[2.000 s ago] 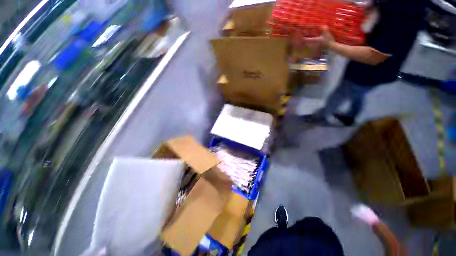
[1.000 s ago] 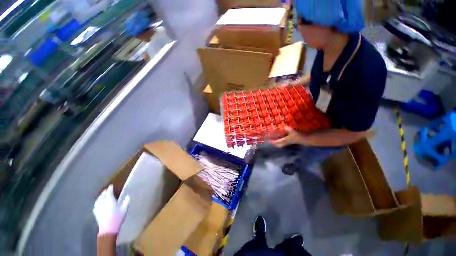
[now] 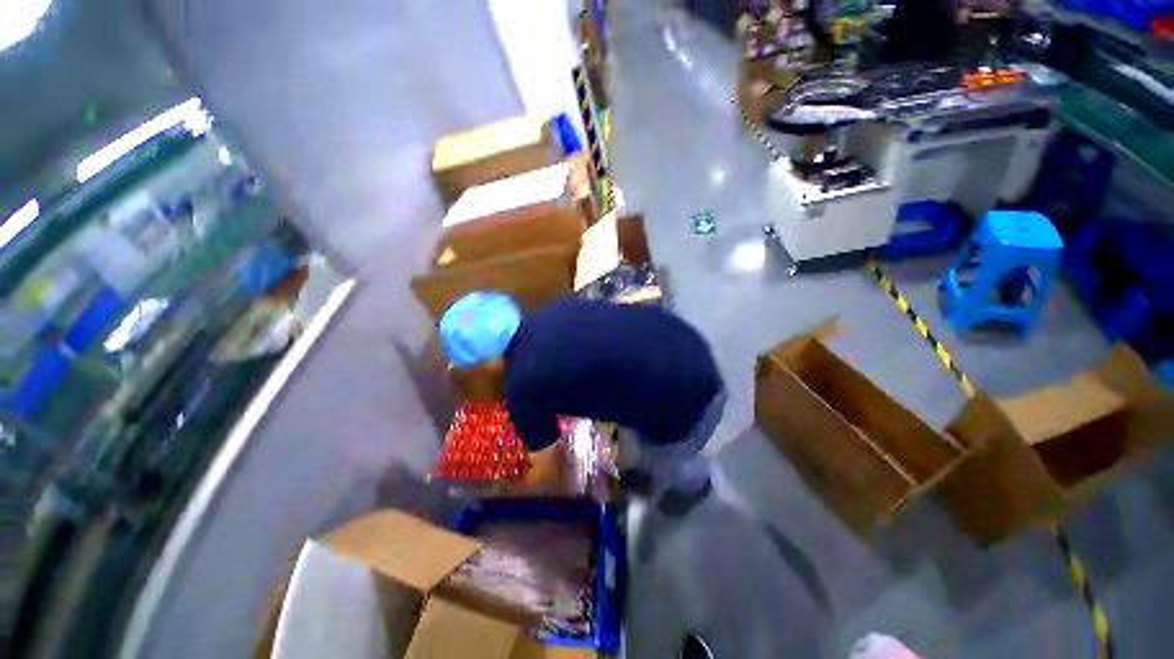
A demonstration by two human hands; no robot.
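A blister tray of orange-red parts [image 3: 484, 442] lies low ahead, behind the blue tote, with another person's arm at its right side. The blue tote [image 3: 610, 579] holds thin pale strands. An open cardboard carton [image 3: 393, 547] stands at the lower left with a white divider board [image 3: 322, 612] upright in it. My right hand [image 3: 883, 646], in a white glove, is cut off by the bottom edge, so its fingers cannot be judged. My left hand is out of the picture.
Another person [image 3: 618, 367] in a dark shirt and blue cap bends over the tray. More cartons [image 3: 509, 232] stand behind. Open cartons [image 3: 843, 431] lie to the right, near yellow-black floor tape [image 3: 921, 328]. A blue stool [image 3: 1002, 270] and a white machine bench [image 3: 837, 213] stand beyond.
The other person has bent down and lowered the red tray behind the tote. My left hand has left the picture from the carton at left. The view now reaches further down the aisle.
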